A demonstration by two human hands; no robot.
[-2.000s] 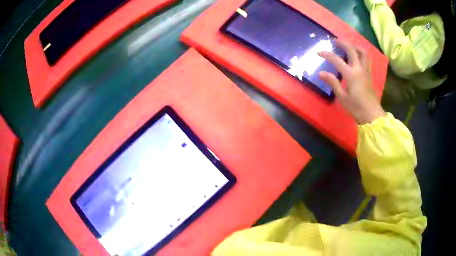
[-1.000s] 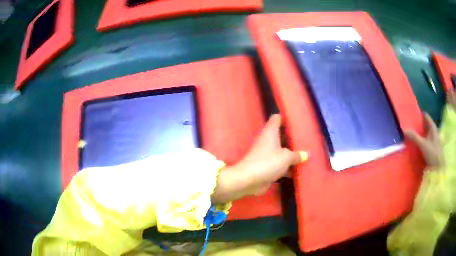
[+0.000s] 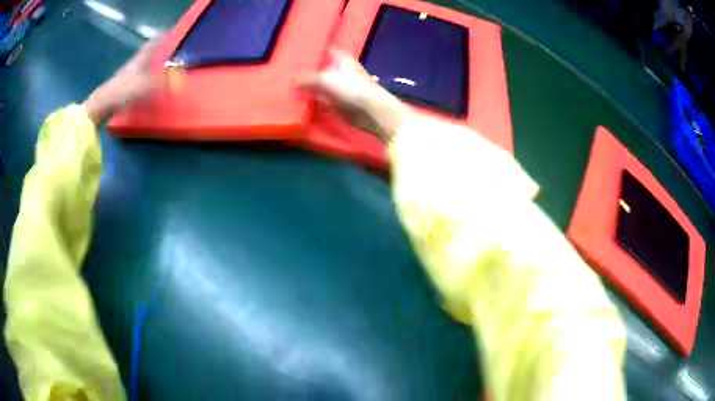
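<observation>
A red foam pad (image 3: pixel 235 110) with a dark-screened tablet (image 3: pixel 235 30) on it lies at the upper left. My left hand (image 3: pixel 135 84), blurred, is at the pad's left edge and grips it. My right hand (image 3: pixel 349 88), also blurred, is at the pad's right edge, its fingers on the edge; it grips the pad. A second red pad (image 3: pixel 490 86) with a dark tablet (image 3: pixel 419 59) lies just right of it, partly behind my right hand and sleeve. A small yellow band or tab shows near my left hand.
The pads lie on a shiny dark green surface (image 3: pixel 235 266). Another red pad (image 3: pixel 584 227) with a dark tablet (image 3: pixel 655 235) is at the right. A blue object (image 3: pixel 694 137) is at the upper right edge. A thin blue cord (image 3: pixel 137 345) hangs near my left sleeve.
The view has swung. My left hand has left the gap between two pads, and both hands now reach forward to the sides of one pad. The tablet screens in view are dark.
</observation>
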